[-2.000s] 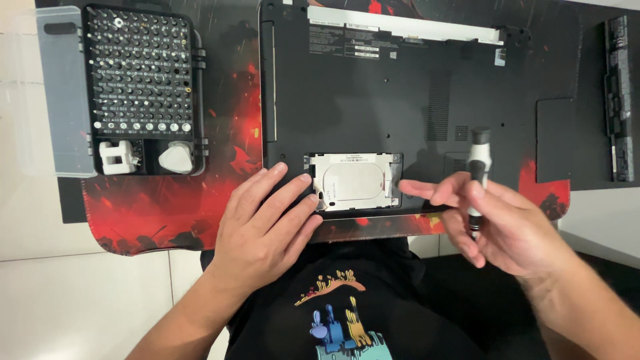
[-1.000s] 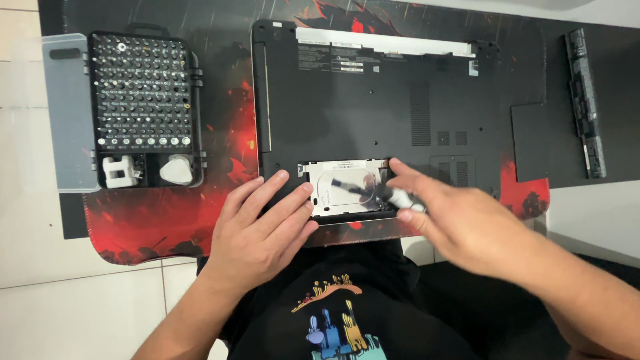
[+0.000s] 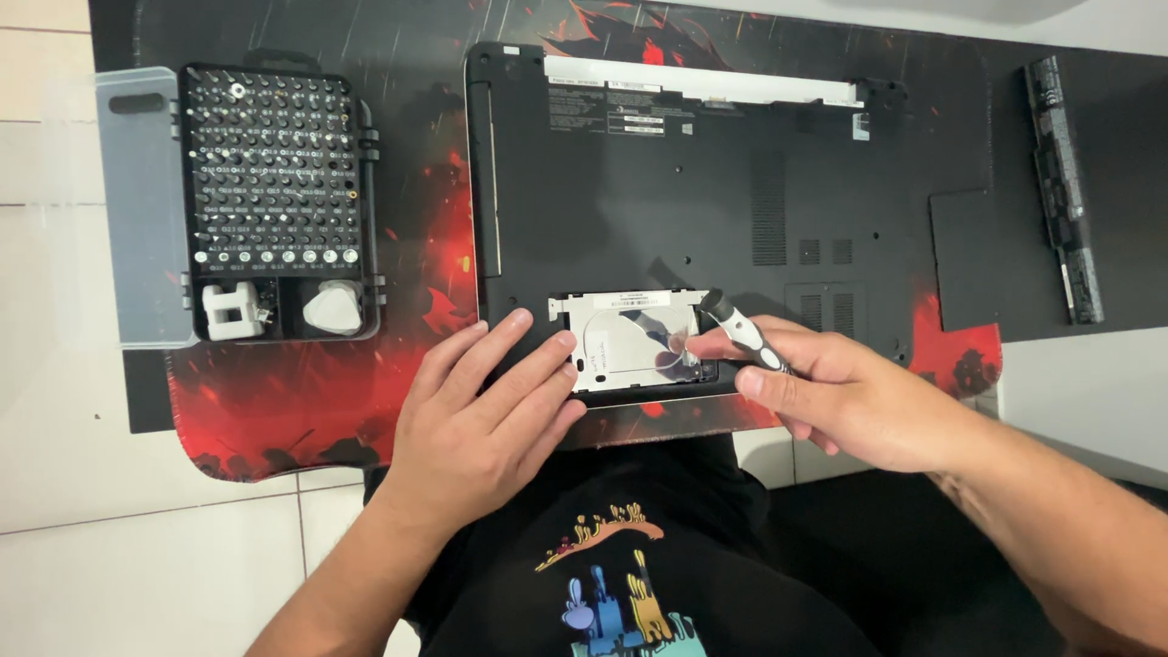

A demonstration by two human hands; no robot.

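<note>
A black laptop (image 3: 620,210) lies upside down with its drive bay uncovered at the near edge. In the bay sits a silver hard drive (image 3: 630,351) in a metal bracket. My left hand (image 3: 488,415) lies flat with fingers spread on the laptop's near left edge, fingertips at the drive's left side. My right hand (image 3: 821,383) holds a grey and black screwdriver (image 3: 753,342), its dark end toward the upper left over the drive's right edge. The index fingertip of that hand is at the clear plastic tab (image 3: 684,351) on the drive's right side; whether it presses or pinches it is unclear.
An open bit case (image 3: 274,173) with rows of screwdriver bits and white pieces stands at the left. A black laptop battery (image 3: 1063,192) lies at the far right. A flat black cover panel (image 3: 963,260) lies beside the laptop. Everything rests on a red and black desk mat (image 3: 301,401).
The screwdriver in my right hand has tilted from near upright, swung across the drive, and now has its dark end at the drive's upper right corner. My left hand stays on the laptop.
</note>
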